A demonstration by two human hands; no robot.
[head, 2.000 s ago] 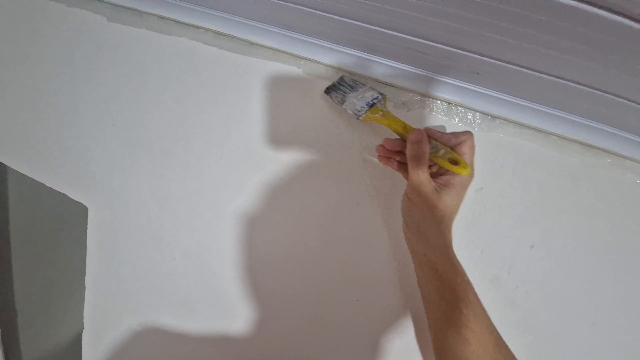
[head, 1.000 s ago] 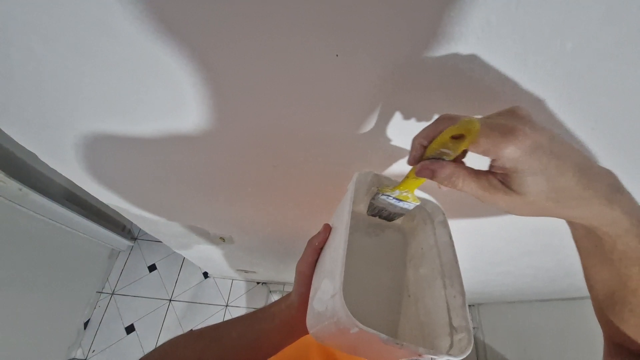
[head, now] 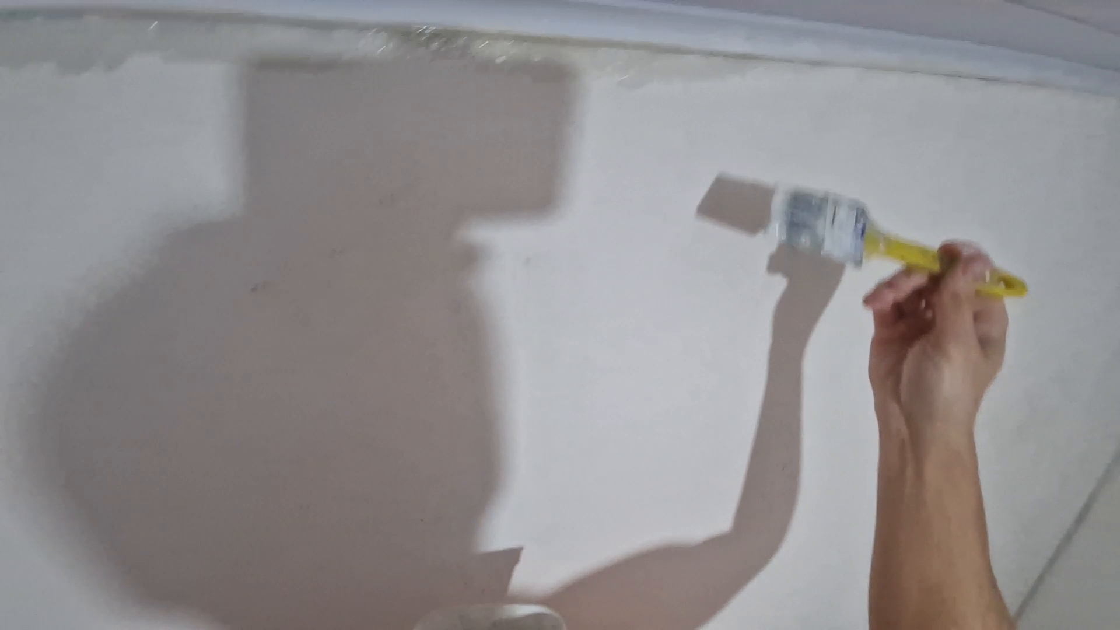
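My right hand grips the yellow handle of a flat paintbrush, its bristle end pointing left. Paint coats the brush head, which is near the white wall; whether it touches is not clear, as the view is blurred. Along the wall's top edge runs a wet-looking, glossy strip, above and to the left of the brush. At the bottom edge the rim of a pale container just shows. My left hand is out of view.
A white ceiling trim crosses the top of the view, above the wall. Large shadows of a head, a body and a raised arm fall on the wall. At the lower right a dark line slants across the pale surface.
The brush, inside the container a second ago, is now up by the wall in my right hand. The view has swung up from the container, and my left hand has left it.
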